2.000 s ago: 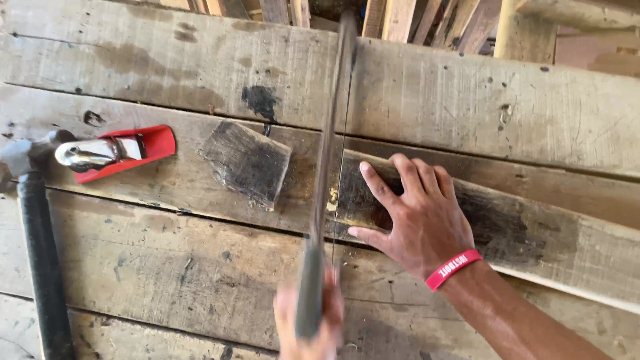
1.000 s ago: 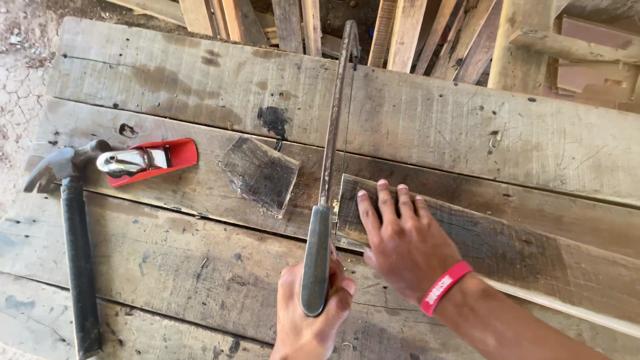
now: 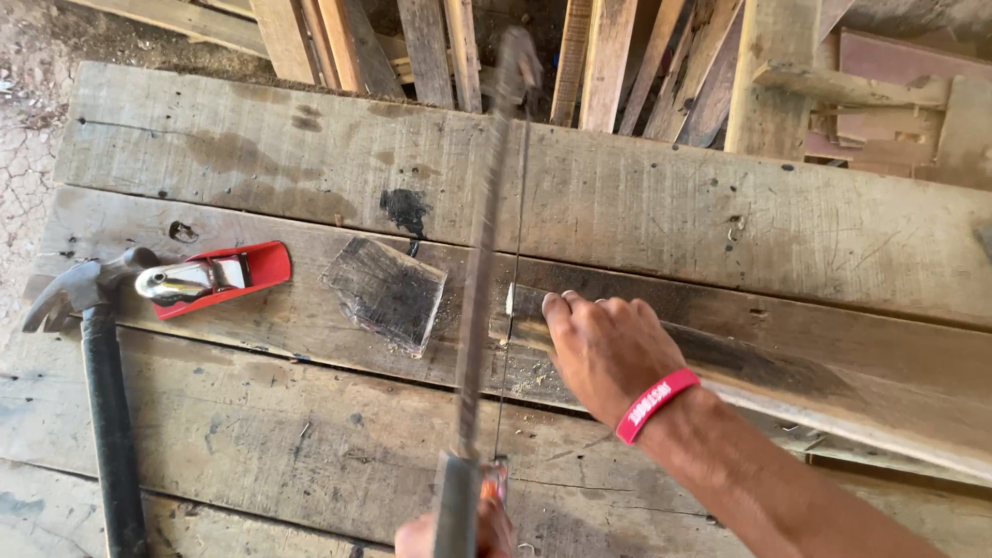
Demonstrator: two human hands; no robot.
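My left hand (image 3: 457,535), at the bottom centre, is closed round the grey handle of a hacksaw (image 3: 482,271). The saw's blurred frame points away from me; its thin blade crosses a dark-faced wooden board (image 3: 728,349) near its left end, beside a pale notch. Wrapped over that board just right of the blade is my right hand (image 3: 612,341), fingers curled, with a red wristband on the wrist. Sawdust lies beside the blade. An angled offcut of dark wood (image 3: 391,291) rests left of the saw.
A red block plane (image 3: 221,279) sits at the left, beside a claw hammer (image 3: 108,387) with a dark handle. All lie on a bench of rough planks (image 3: 271,434) with gaps between them. Wooden offcuts (image 3: 612,62) stand beyond its far edge.
My right hand's fingers, spread flat on the board before, are now curled over it. The saw handle and my left hand have come nearer to me. The view has shifted somewhat.
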